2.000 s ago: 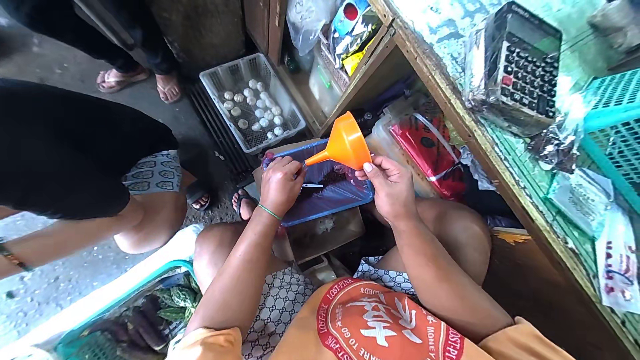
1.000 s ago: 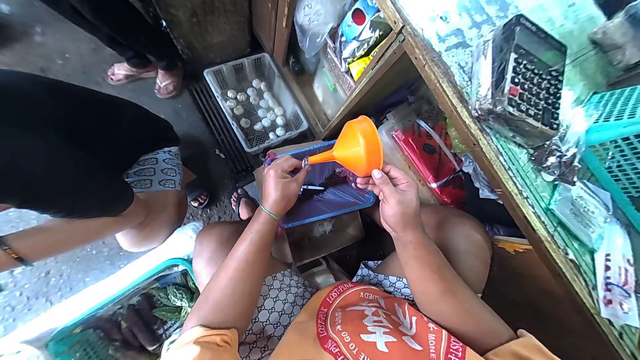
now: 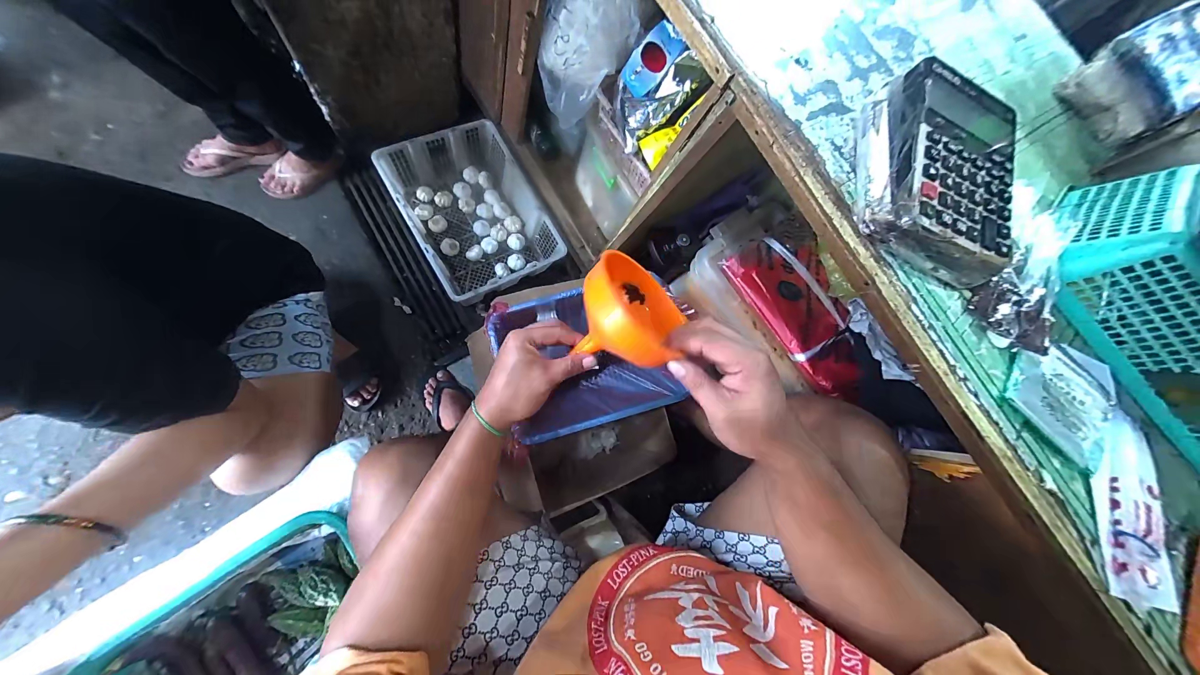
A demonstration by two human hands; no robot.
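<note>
An orange plastic funnel [image 3: 614,323] is held between both hands in the head view, its wide mouth tilted up and toward the right. My left hand [image 3: 539,367] pinches the narrow spout. My right hand [image 3: 729,380] grips the rim between thumb and fingers. A dark patch shows inside the funnel's mouth; what it is I cannot tell. Just beneath the funnel lies a blue-edged plastic tray [image 3: 600,403] with dark purple contents or lining, resting over an open cardboard box [image 3: 647,457] between my knees.
A white plastic basket [image 3: 394,183] of garlic bulbs stands beyond. To the right, a worn wooden counter [image 3: 844,225] bears a plastic-wrapped calculator [image 3: 966,169] and a teal basket [image 3: 1125,253]. Red packages [image 3: 787,309] fill the shelf. Another person crouches at left, near a teal-rimmed container [image 3: 197,581] with eggplants.
The funnel has turned in my hands, so its open mouth now faces up toward the camera and its inside shows. Both hands still hold it.
</note>
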